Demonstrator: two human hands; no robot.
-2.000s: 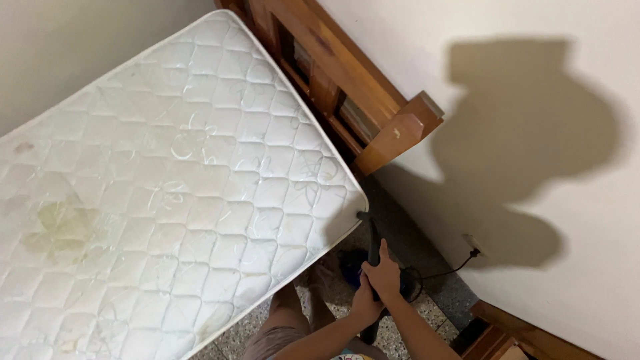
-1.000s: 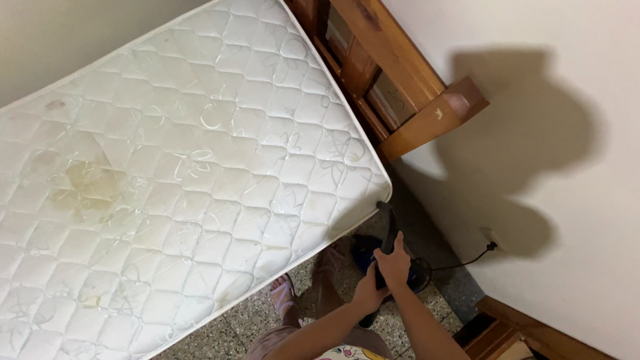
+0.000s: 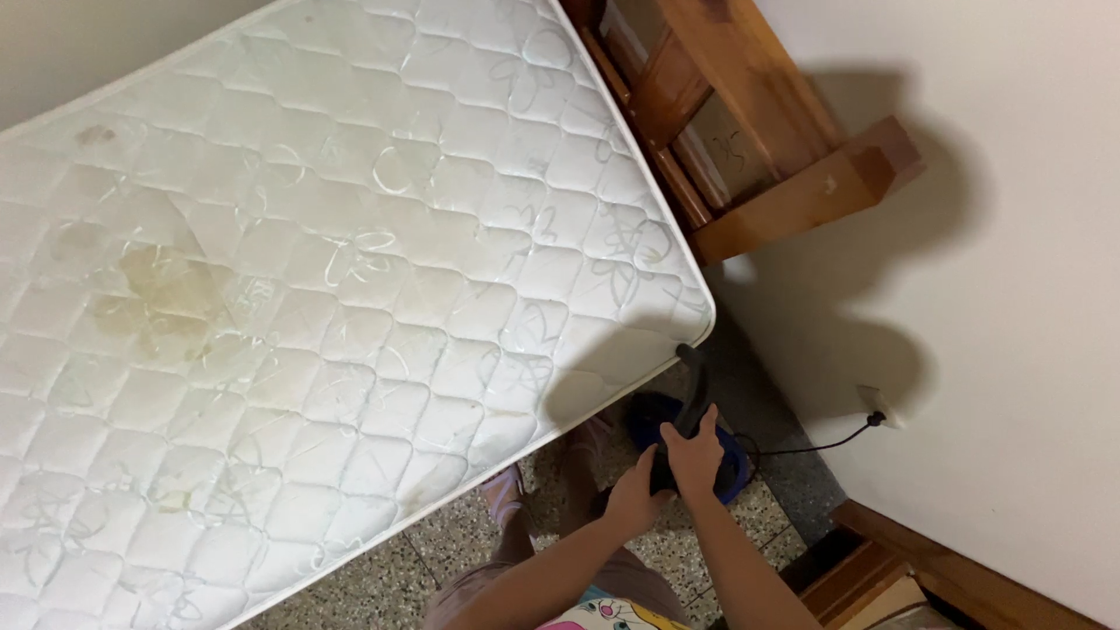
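A black vacuum hose handle (image 3: 694, 394) is held in both of my hands, its curved tip at the edge of a white quilted mattress (image 3: 420, 289) near the corner. My right hand (image 3: 695, 455) grips it higher up, with a finger extended along it. Lower down, my left hand (image 3: 634, 497) is closed around the black part. Behind the hands, partly hidden, a blue and black appliance (image 3: 733, 468) stands on the floor. Yellowish-brown stains (image 3: 162, 297) mark the mattress at the left.
A wooden headboard (image 3: 752, 87) with a thick post borders the mattress. A black cord (image 3: 814, 450) runs to a wall socket (image 3: 884, 409). Wooden furniture (image 3: 875, 569) stands at the lower right. My sandalled feet (image 3: 505, 494) are on the speckled floor (image 3: 376, 582) beside the mattress.
The view has shifted, so the mattress and headboard sit farther right in the frame. Both hands keep their hold on the black handle, whose tip stays near the mattress corner.
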